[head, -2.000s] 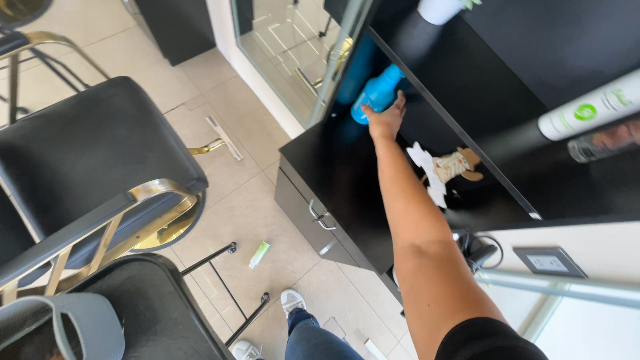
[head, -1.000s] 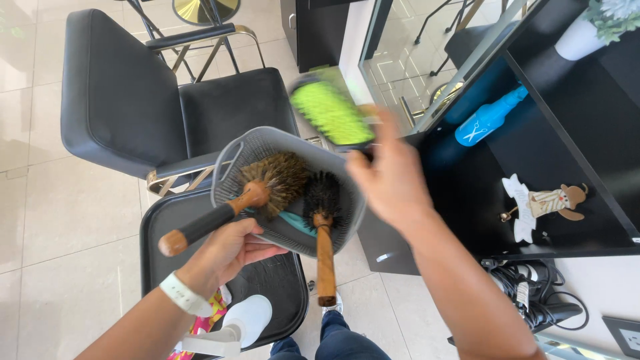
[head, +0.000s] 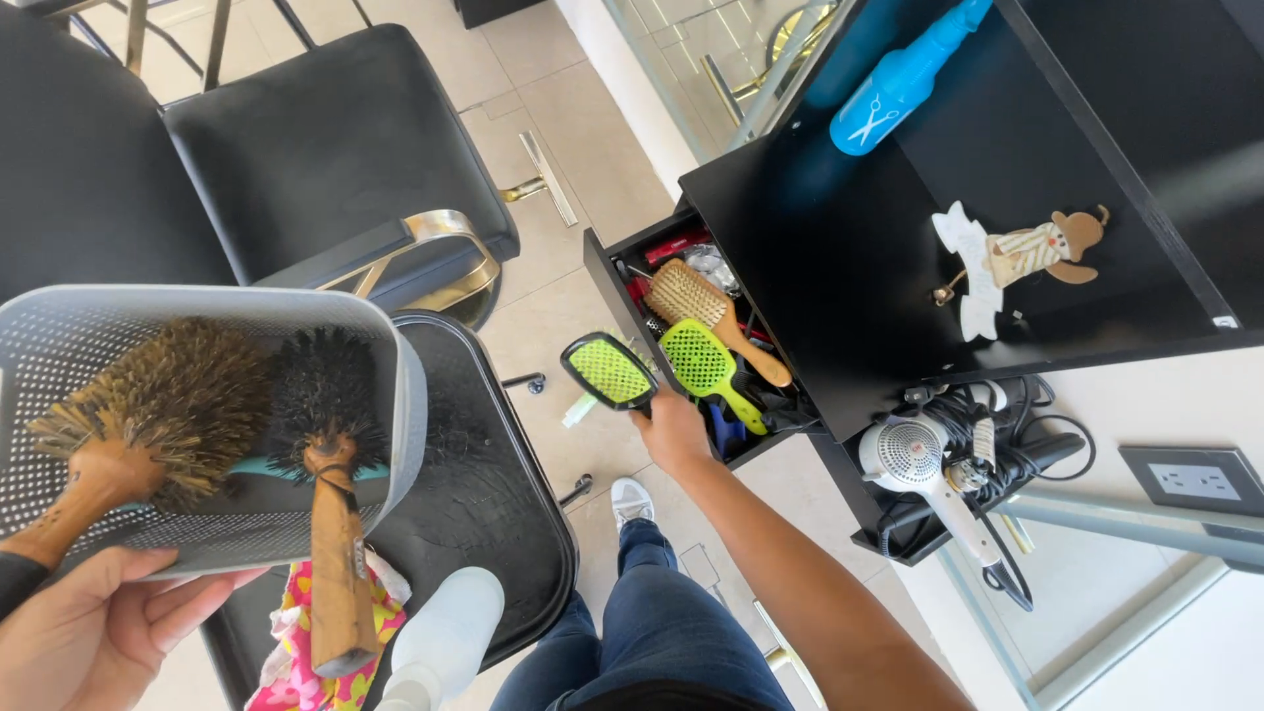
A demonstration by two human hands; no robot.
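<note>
My left hand [head: 138, 622] holds a grey perforated plastic basket [head: 410, 415] from below at the left. Inside lie a large round brush with tan bristles [head: 188, 405] and a round brush with black bristles [head: 326, 395], its wooden handle over the rim. My right hand [head: 676, 430] grips a black-framed paddle brush with green bristles [head: 610, 372] beside an open black drawer [head: 599, 267]. In the drawer are a wooden paddle brush [head: 691, 294], a green vented brush [head: 697, 357] and other items, partly hidden by the cabinet top.
A black salon chair [head: 326, 148] stands upper left. A black tray [head: 474, 494] below the basket bears a whitish bottle [head: 449, 612] and patterned cloth [head: 296, 652]. The black cabinet holds a blue spray bottle [head: 884, 99] and a figurine ornament [head: 1027, 252]. A white hair dryer [head: 908, 454] hangs with cords.
The drawer, shut two seconds ago, is now open. My right hand has moved with the green-bristled brush from above the basket to the drawer. The basket now appears farther left.
</note>
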